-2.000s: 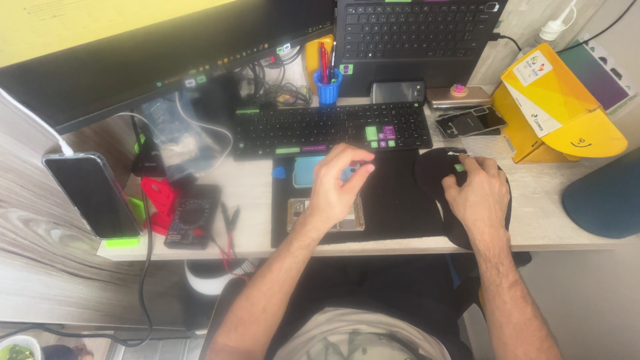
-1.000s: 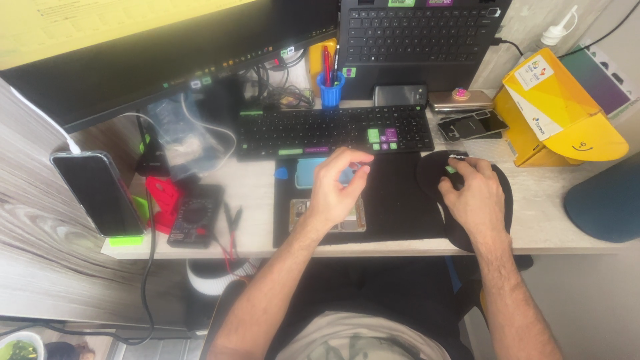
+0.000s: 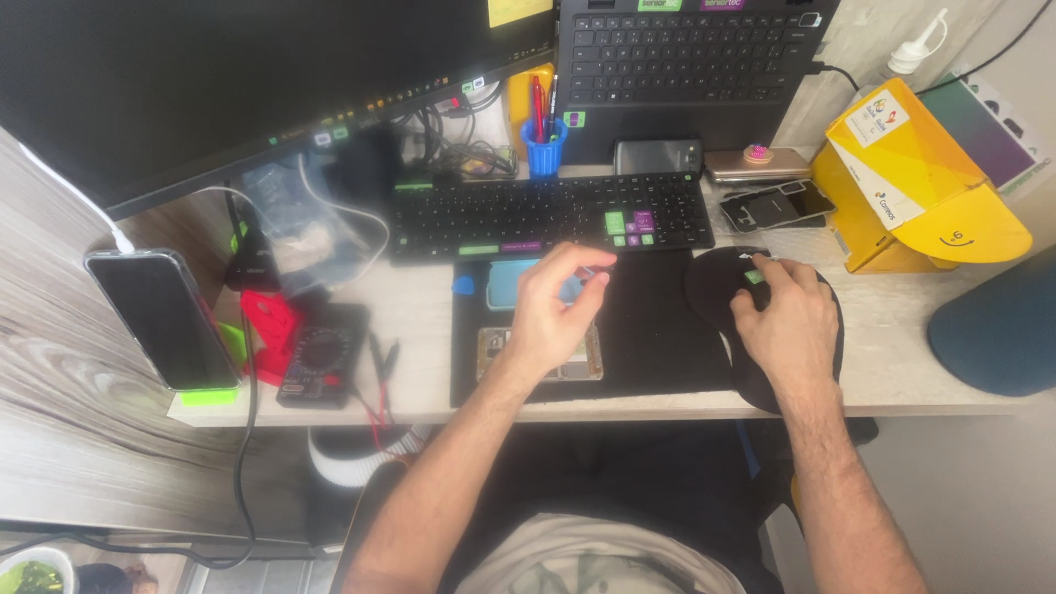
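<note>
My left hand point(image 3: 557, 309) hovers over a black mat point(image 3: 652, 330), thumb and index fingertips close together; whether something tiny is between them I cannot tell. Partly hidden behind it lies a light blue phone case or tray point(image 3: 502, 286). Below it, partly covered by my wrist, sits an opened device or clear case with metallic parts point(image 3: 587, 355). My right hand point(image 3: 788, 318) rests over a dark computer mouse point(image 3: 754, 277) with a green sticker, on a black mouse pad point(image 3: 714, 285). A black keyboard point(image 3: 528, 214) lies behind the mat.
Left stand a phone on a green stand point(image 3: 165, 322), a multimeter point(image 3: 322, 355) with red and black leads, and a red holder point(image 3: 272, 322). Behind are a monitor point(image 3: 272, 74), laptop point(image 3: 676, 66) and blue pen cup point(image 3: 544, 148). Phones point(image 3: 775, 206) and a yellow box point(image 3: 916, 181) stand right.
The monitor's large yellow area has turned dark, with a small yellow patch at its upper right. Both hands have stayed in nearly the same places.
</note>
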